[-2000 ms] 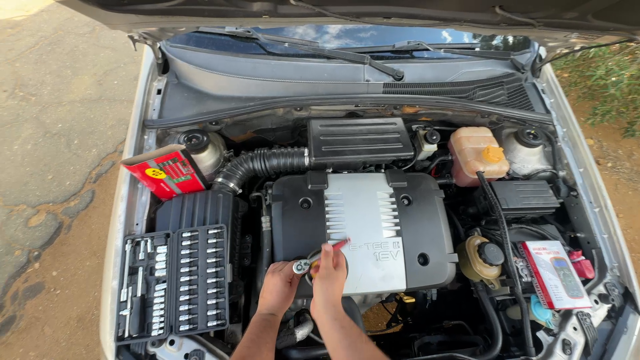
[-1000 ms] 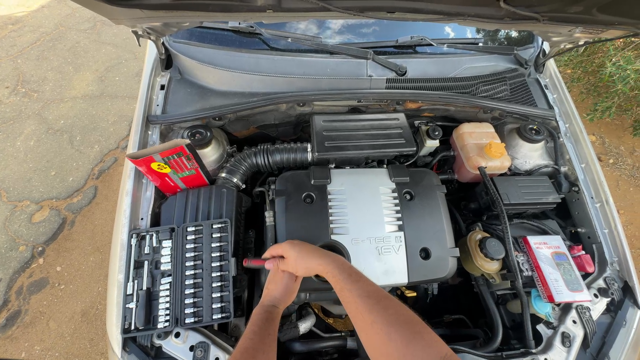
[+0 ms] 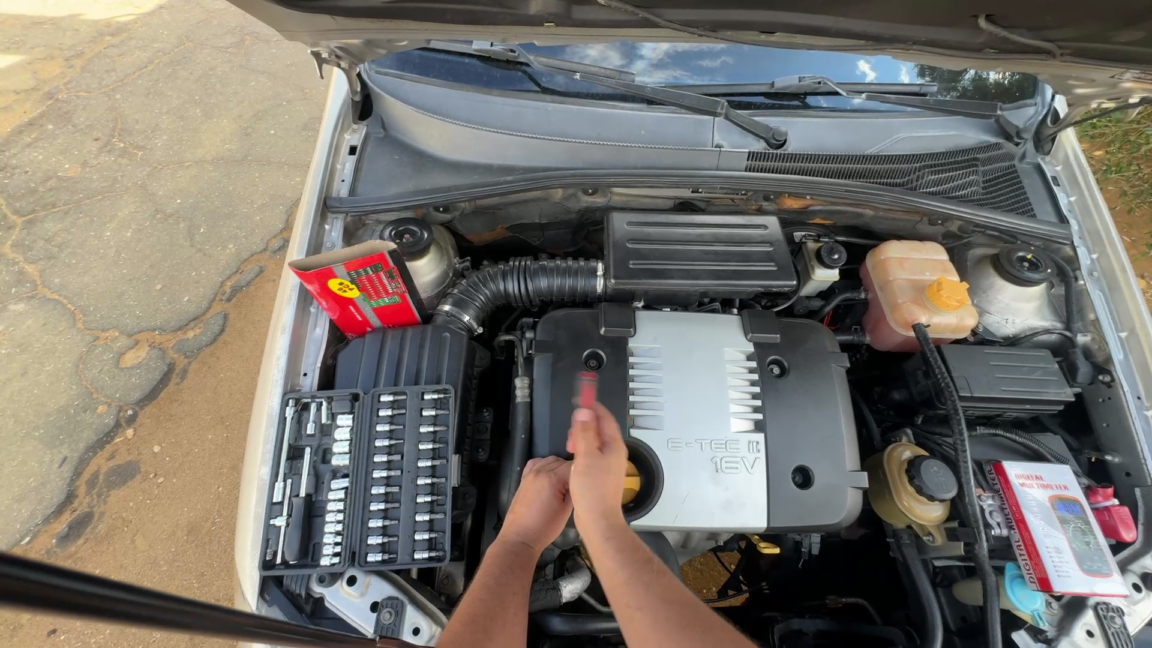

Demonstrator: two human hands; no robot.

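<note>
My right hand [image 3: 596,459] is closed around a small tool with a red handle [image 3: 586,389], whose blurred end points up over the black left part of the engine cover [image 3: 697,423]. Against it, at the wrist side, my left hand [image 3: 540,495] is curled; whether it grips part of the same tool is hidden. Just right of my hands, the yellow oil filler cap [image 3: 632,482] sits in its round recess. To the left lies an open socket set case [image 3: 360,481] with rows of sockets, bits and a ratchet handle.
A red cardboard box [image 3: 360,288] leans on the black air filter housing [image 3: 405,364]. The corrugated intake hose [image 3: 531,281] runs behind. At right are the coolant tank [image 3: 913,292], a power steering reservoir [image 3: 911,490] and a digital multimeter box [image 3: 1057,531]. The raised bonnet [image 3: 720,22] overhangs the back.
The red handle pointed left one second ago and now points up. My right hand has swung back from across my left hand, uncovering the filler cap. A dark bar has entered at bottom left.
</note>
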